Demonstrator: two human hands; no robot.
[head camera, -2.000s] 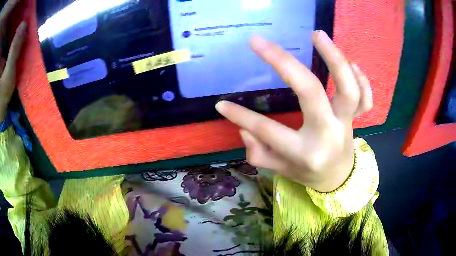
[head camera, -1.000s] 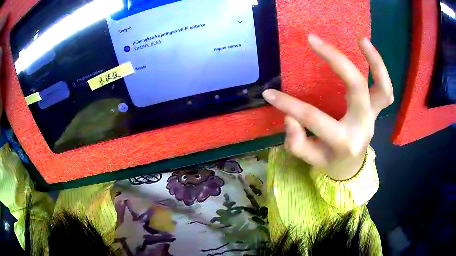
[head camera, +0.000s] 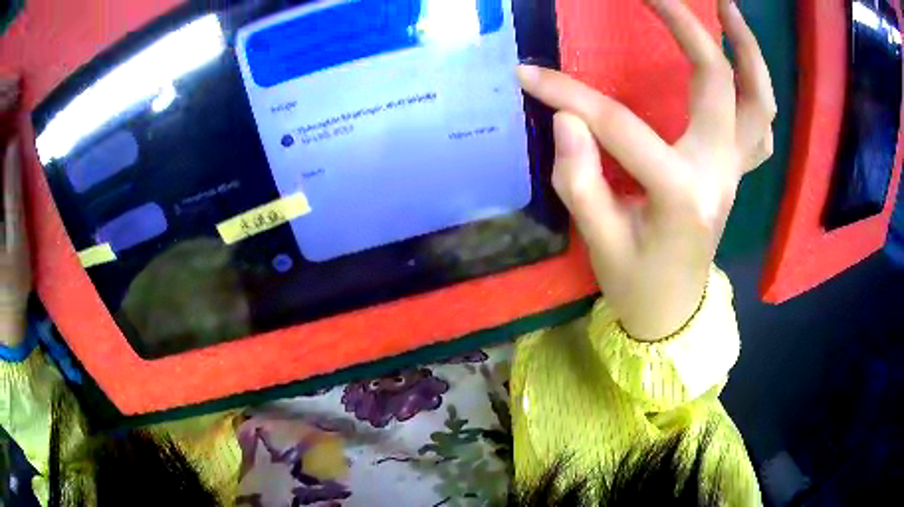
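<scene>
A tablet (head camera: 208, 188) lies in a red-orange foam carrier (head camera: 347, 343) in front of me. Its screen shows a pale blue-white panel with a bright blue block at the top and a dark area at left. A handwritten tape label (head camera: 264, 219) sticks mid-screen, and a small yellow tab (head camera: 97, 255) is at the tablet's left edge. My right hand (head camera: 659, 168) is open and empty, fingers spread, index fingertip at the screen panel's right edge. My left hand (head camera: 14, 243) is at the far left edge, partly cut off, beside the carrier; its fingers are mostly hidden.
A second red-orange foam carrier (head camera: 801, 198) with a dark tablet (head camera: 864, 124) stands at the right. The green bench surface (head camera: 761, 149) shows between the carriers. A flowered cloth (head camera: 396, 436) and yellow sleeves are below the bench edge. Ceiling-light glare lies on the glass.
My right hand has moved left across the screen's lower edge, then right and up to the panel's right edge. The tablet and carrier have shifted in the view. The panel now shows more of its blue block.
</scene>
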